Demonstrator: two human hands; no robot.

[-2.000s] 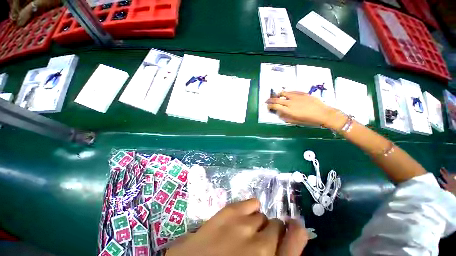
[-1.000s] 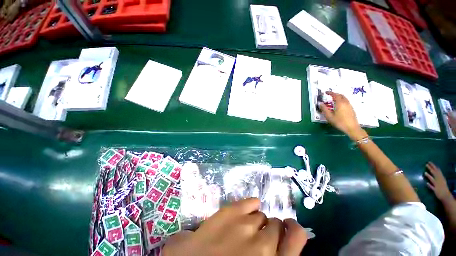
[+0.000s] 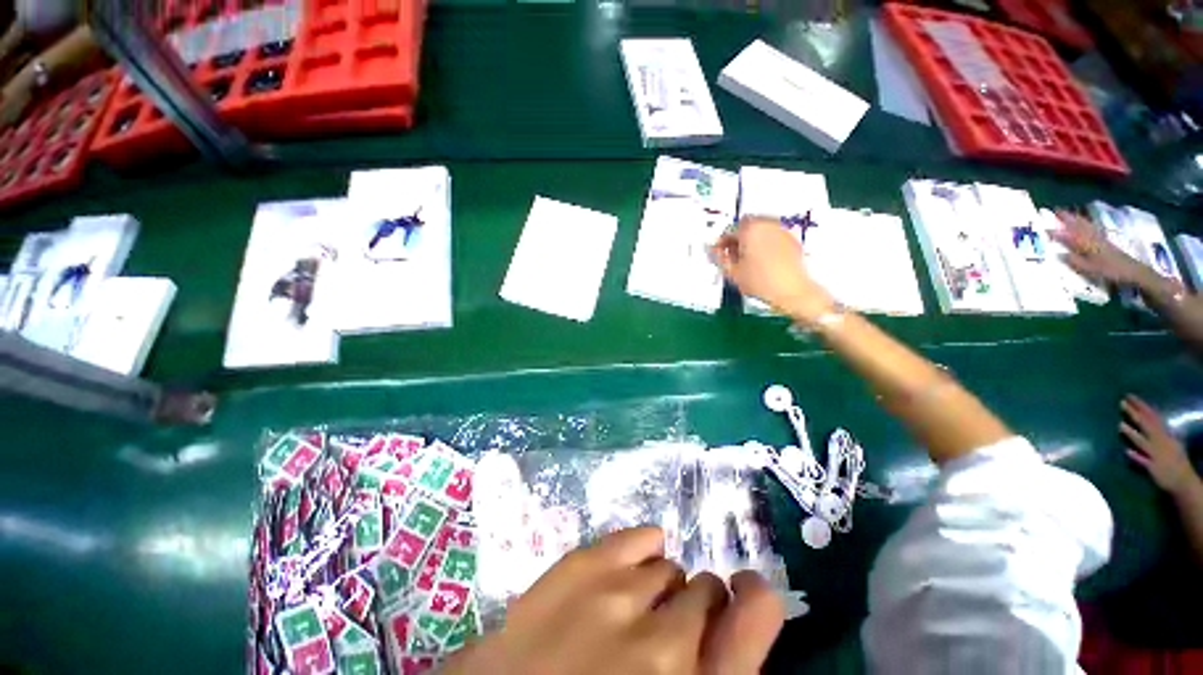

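My left hand (image 3: 647,600) is raised at the bottom centre, fingers curled, with a small translucent piece (image 3: 796,604) showing beyond its thumb side. Behind it lies a clear polybag (image 3: 567,429) with a heap of red-and-green printed packets (image 3: 416,528) and small whitish clear bags (image 3: 640,488). My right hand (image 3: 763,264) reaches over a row of white boxes, fingertips close together at the right edge of an open-faced white box (image 3: 676,251). It partly covers a box with a dark blue figure (image 3: 800,218). Whether it holds anything is hidden.
White corded items (image 3: 825,488) lie right of the bags. More white boxes (image 3: 396,284) stand left and right. Red trays (image 3: 350,66) and two closed cartons (image 3: 794,95) are on the far side. A metal post (image 3: 165,79) crosses upper left. Another person's hands (image 3: 1102,251) show at the right.
The row of white boxes has shifted right. My right hand has moved left, off one box group and over the group left of it. My left hand has shifted slightly left. Another person's hand now reaches the boxes.
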